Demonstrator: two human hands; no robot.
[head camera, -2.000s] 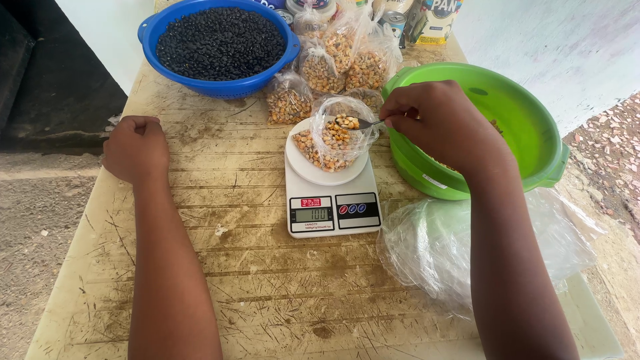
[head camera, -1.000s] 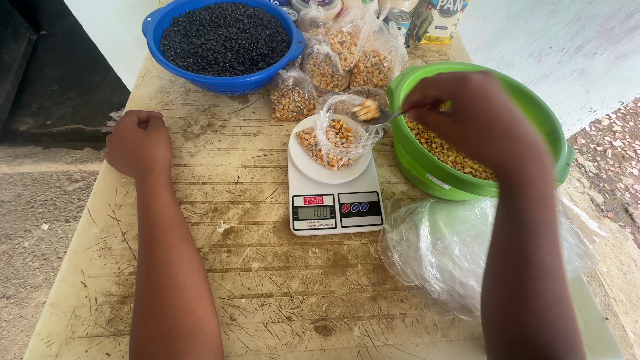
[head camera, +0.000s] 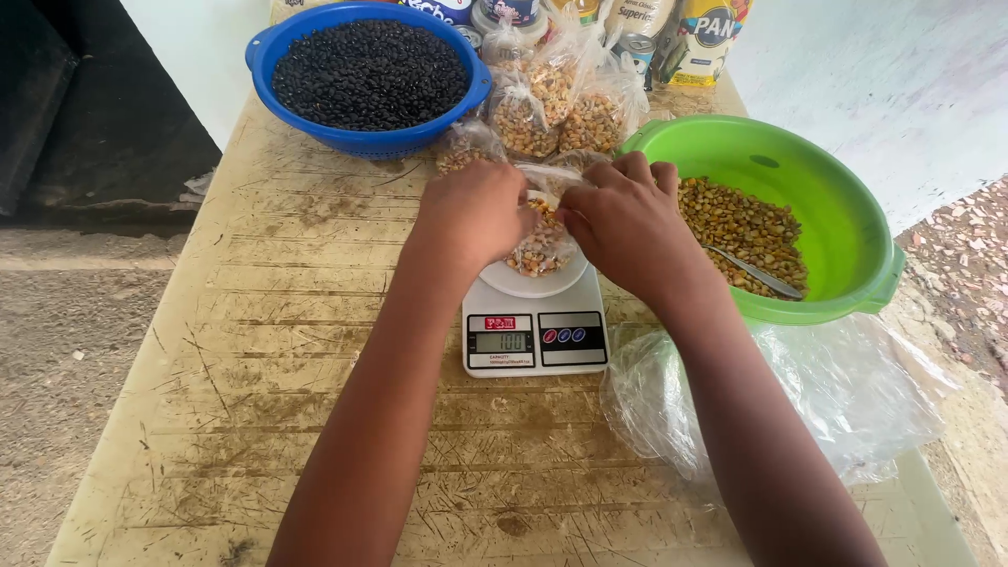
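A clear plastic bag of corn kernels (head camera: 539, 250) rests on the round plate of a white digital kitchen scale (head camera: 535, 366), whose display reads 100. My left hand (head camera: 476, 213) grips the left side of the bag's open top, fingertips partly hidden. On the other side of that rim, my right hand (head camera: 626, 213) pinches the plastic. To the right, a green plastic basin (head camera: 846, 228) holds loose corn kernels (head camera: 740, 224), and a metal spoon (head camera: 756, 272) lies on them.
A blue colander (head camera: 362, 142) of black beans stands at the back left. Behind the scale are several filled corn bags (head camera: 591, 122), cans and a corn flour package (head camera: 705, 39). Empty clear plastic bags (head camera: 819, 394) lie at the right on the worn table (head camera: 315, 315).
My left hand has moved from the table's left side to the bag. My right hand has let go of the spoon, earlier held over the bag, and now holds the bag's rim.
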